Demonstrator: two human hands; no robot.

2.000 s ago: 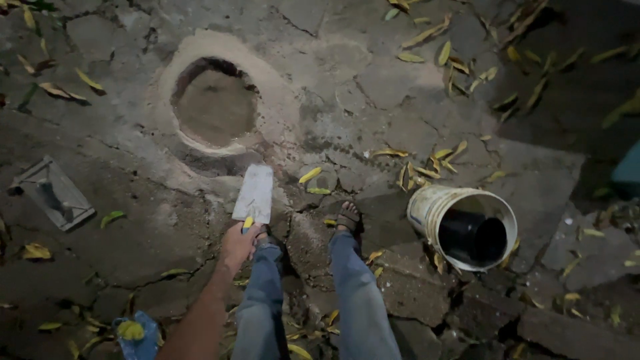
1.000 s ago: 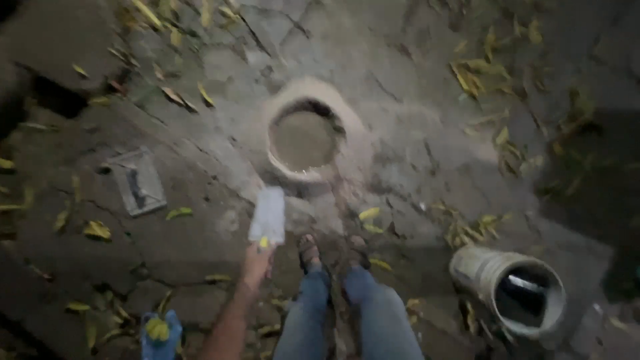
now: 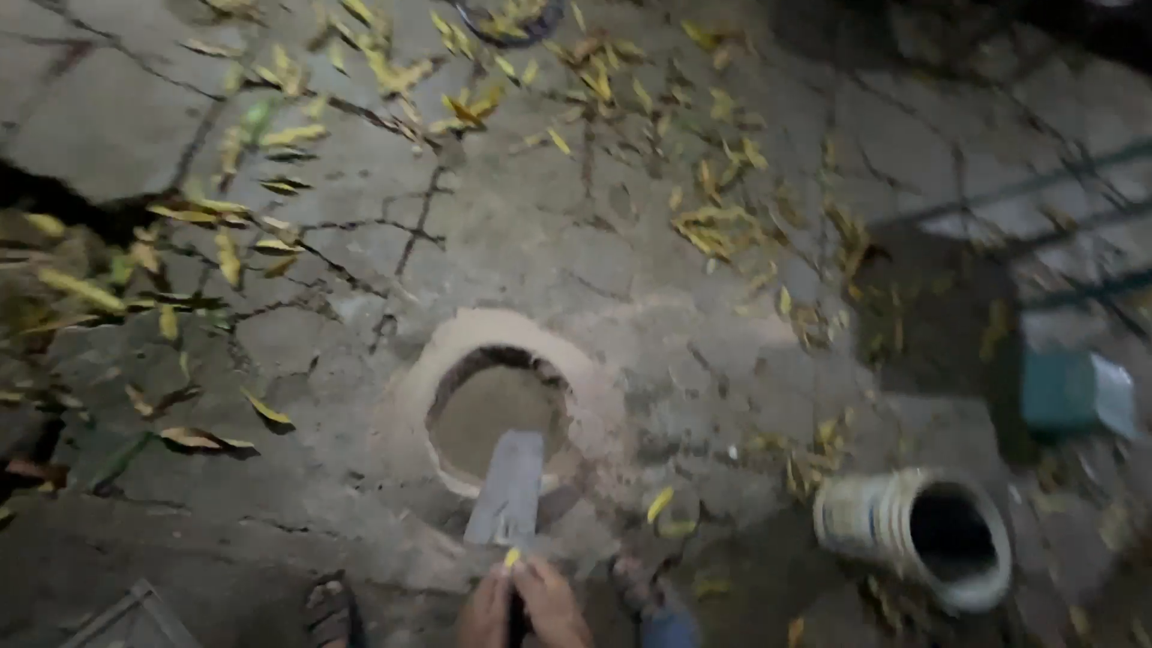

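Both my hands are together at the bottom centre, closed around the handle of a flat metal trowel. My left hand is on the handle's left side and my right hand on its right. A yellow tip shows at the top of the handle. The trowel's blade points away from me and overlaps the near rim of a round hole with a pale, rough edge. Grey-brown material fills the hole below its rim. Blur hides whether the blade touches it.
A white plastic bucket lies on its side at the right. Part of a float shows at the bottom left. A green container stands at the far right. Yellow leaves litter the cracked ground. My sandalled foot is left of my hands.
The trowel was in one hand on the near side of the hole; now both hands are on it and its blade reaches over the hole. The view has shifted strongly.
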